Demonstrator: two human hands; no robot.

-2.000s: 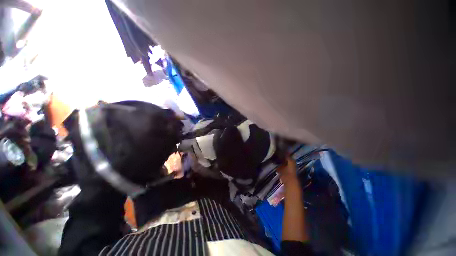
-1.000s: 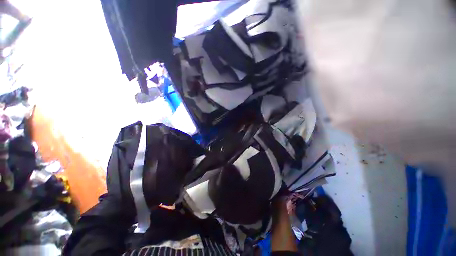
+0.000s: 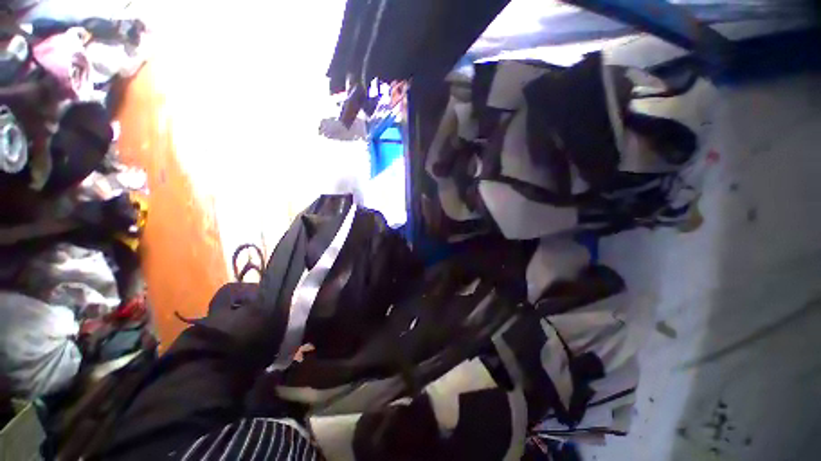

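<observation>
A loose black bundle (image 3: 360, 261) with a pale stripe lies against my front, left of centre. A dark sleeve runs up to it from the lower left. My left hand is not clearly visible; a small pinkish-orange patch by the bundle could be fingers or a tie. A black-and-white cut-piece bundle (image 3: 441, 410) is at the bottom centre, touching or close to the black one. My right hand is out of the picture. My striped apron (image 3: 257, 441) shows at the bottom.
More black-and-white bundles (image 3: 549, 135) lie on a blue-framed shelf ahead right. A stained pale wall (image 3: 747, 270) is on the right. An orange-brown floor strip (image 3: 171, 207) runs towards bright light. Fabric rolls and white sacks (image 3: 36, 347) line the left. Dark cloth (image 3: 405, 45) hangs above.
The view has turned, opening the floor strip and shelf. The large pale shape at upper right has left the view. My right hand and forearm have dropped out of the picture.
</observation>
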